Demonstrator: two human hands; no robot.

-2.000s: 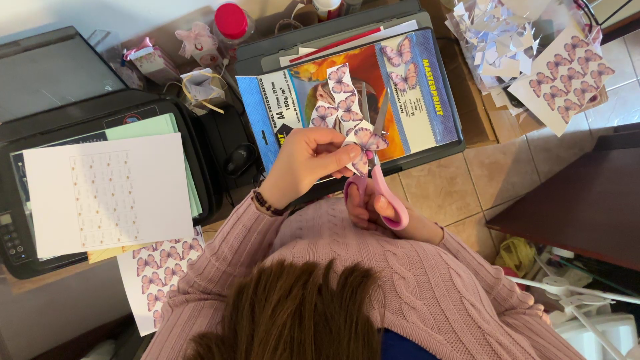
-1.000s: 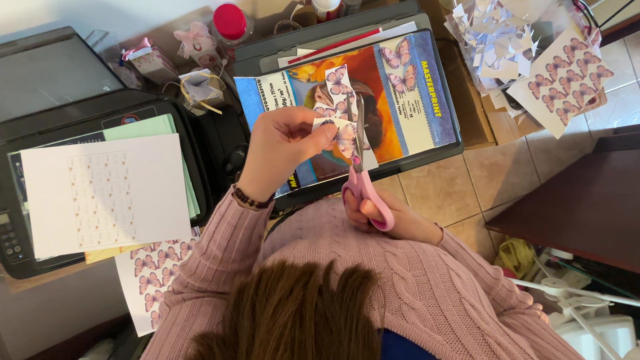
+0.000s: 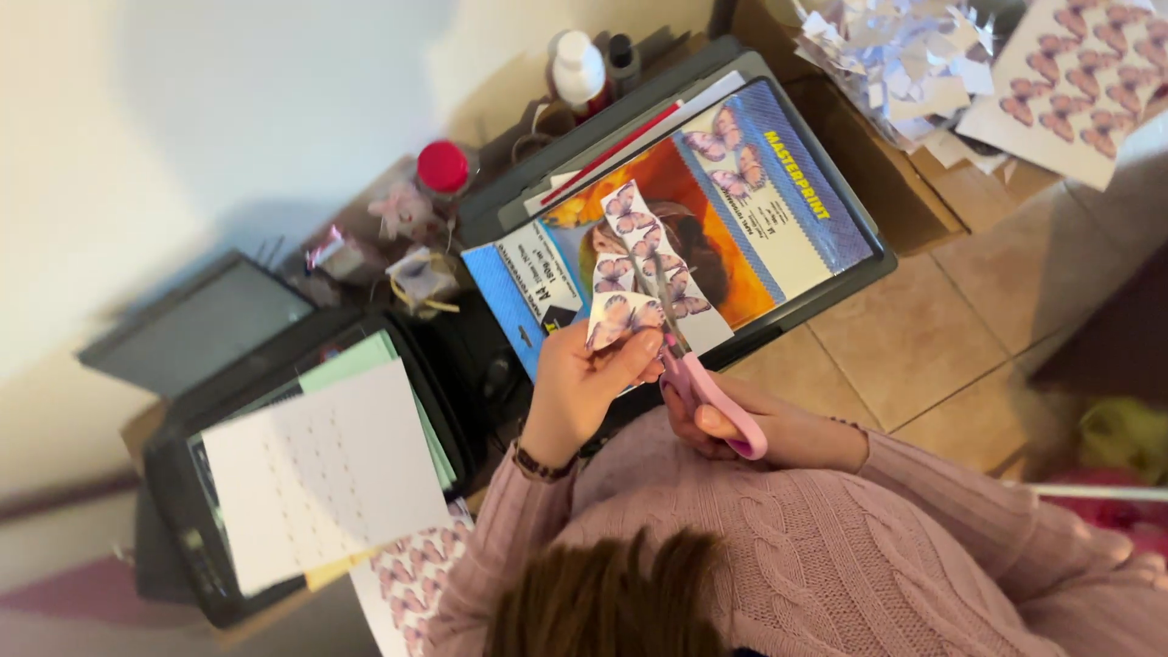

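Observation:
My left hand pinches a piece of paper printed with pink butterflies between thumb and fingers. In my right hand is a pair of pink-handled scissors, its blades pointing up beside the held butterfly. More printed butterflies on white paper lie behind the blades; whether that strip joins the held piece, I cannot tell. Beneath is a blue and orange photo paper pack, with loose cut butterflies on its upper right part.
A printer bearing white printed sheets stands at the left. A red-lidded jar and a white bottle are behind. Paper scraps and a butterfly sheet lie upper right, another butterfly sheet lower left.
The view has tilted. The butterfly paper in my left hand has been turned, and a longer butterfly strip shows beside the scissors than one second ago.

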